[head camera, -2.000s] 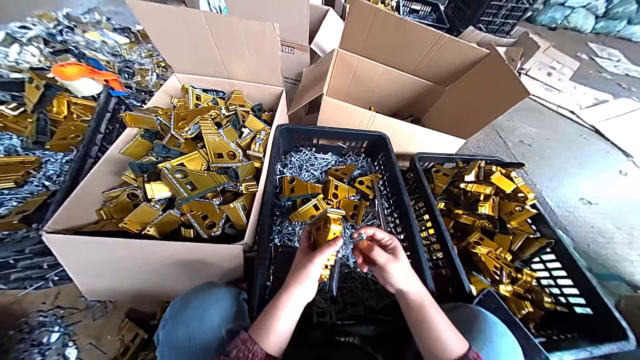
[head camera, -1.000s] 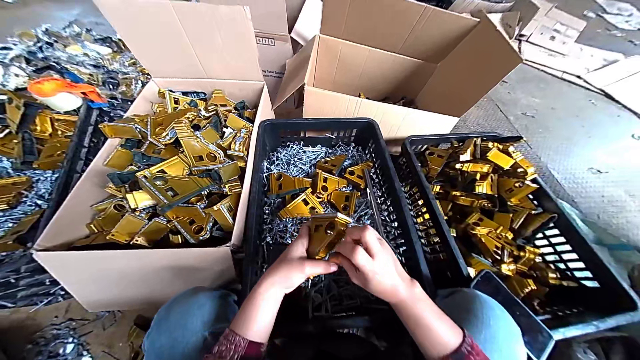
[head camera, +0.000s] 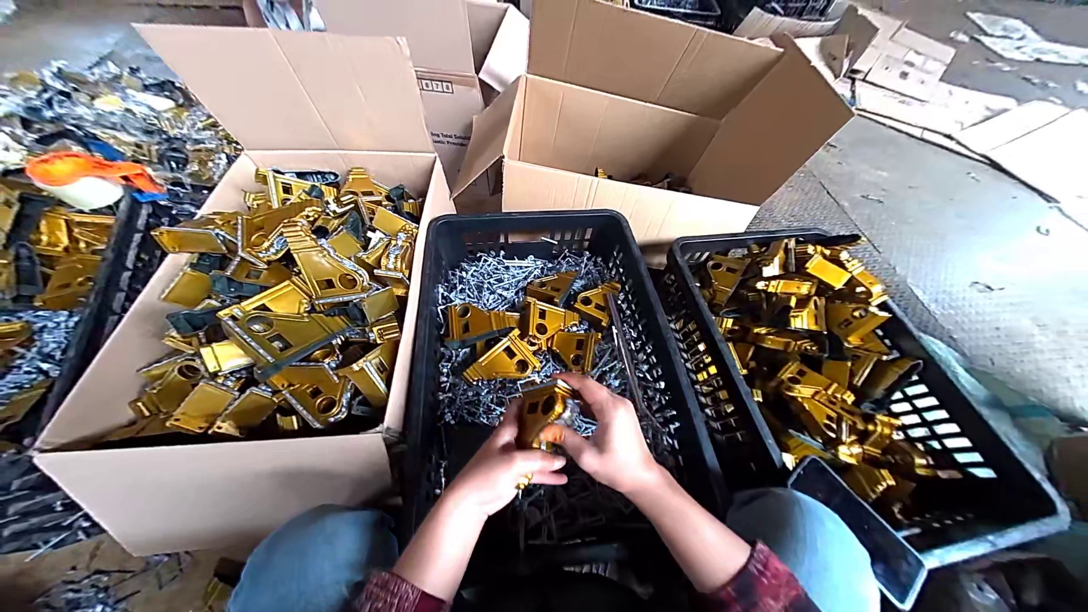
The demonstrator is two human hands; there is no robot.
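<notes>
Between my two hands, over the near half of the middle black plastic crate (head camera: 625,223), is a gold-coloured metal bracket (head camera: 541,408). My left hand (head camera: 501,463) grips it from the left and below. At its upper right, the thumb and fingers of my right hand (head camera: 608,438) close on it; whether they pinch a small part as well is hidden. Just beyond, several gold brackets (head camera: 546,319) lie on a heap of thin silver screws or pins (head camera: 489,280) in the crate.
On the left, an open cardboard box (head camera: 212,484) is heaped with gold brackets. To the right, another black crate (head camera: 731,340) holds more, with a smartphone (head camera: 858,531) by its near corner. A second cardboard box (head camera: 629,200) stands behind. An orange object (head camera: 93,170) lies far left.
The bracket in my hands has turned; two seconds ago my right fingertips were beside it, and now they are on it.
</notes>
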